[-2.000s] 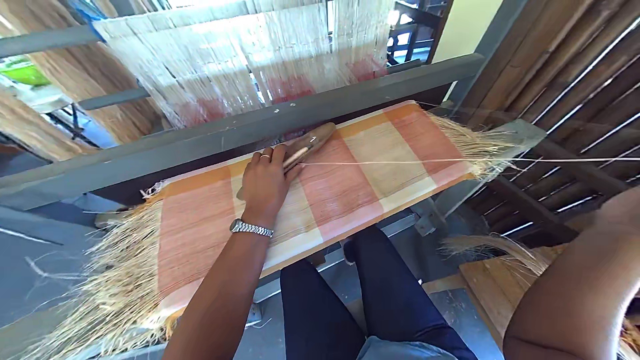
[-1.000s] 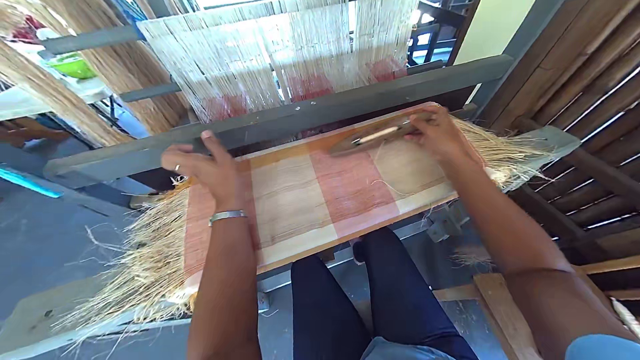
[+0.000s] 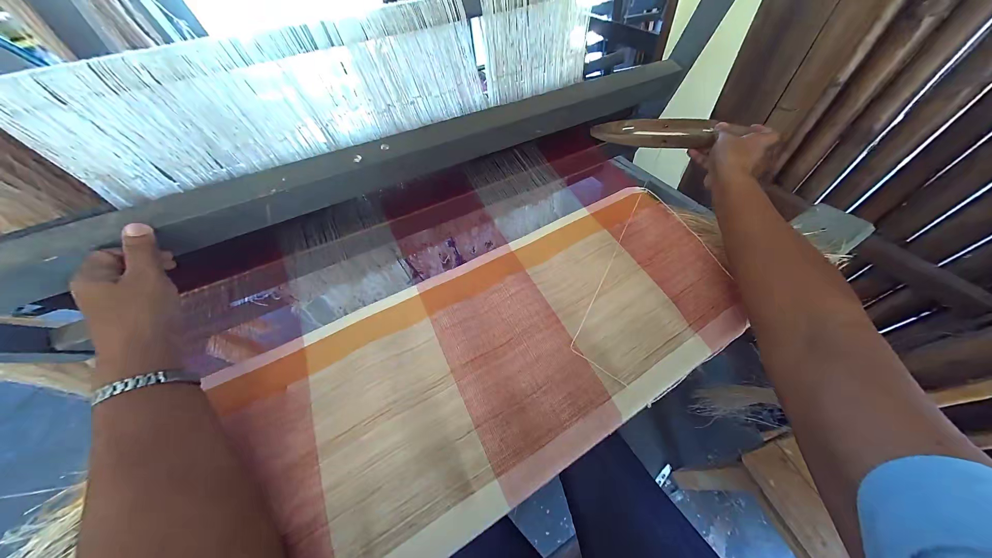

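Observation:
My right hand (image 3: 736,153) grips one end of a wooden boat shuttle (image 3: 655,132) beyond the right edge of the warp. Around the left end of the loom's grey wooden beater beam (image 3: 333,182) my left hand (image 3: 128,298) is closed, thumb up. Between the beam and the cloth, dark red and grey warp threads (image 3: 434,182) lie spread. The woven cloth (image 3: 515,372) shows orange, red and straw-coloured blocks. A loose thin thread (image 3: 601,291) lies in an angle over its right part.
White heddles (image 3: 256,101) hang behind the beam. A slatted wooden wall (image 3: 891,155) stands at the right. Loose fibre ends (image 3: 736,403) stick out near the cloth's right side. A wooden bench (image 3: 798,480) is at the lower right, beside my legs.
The shuttle was above the cloth in my right hand and is now past its right side. My left hand, open in the air a second ago, now holds the beater beam. The beam has moved away from the cloth.

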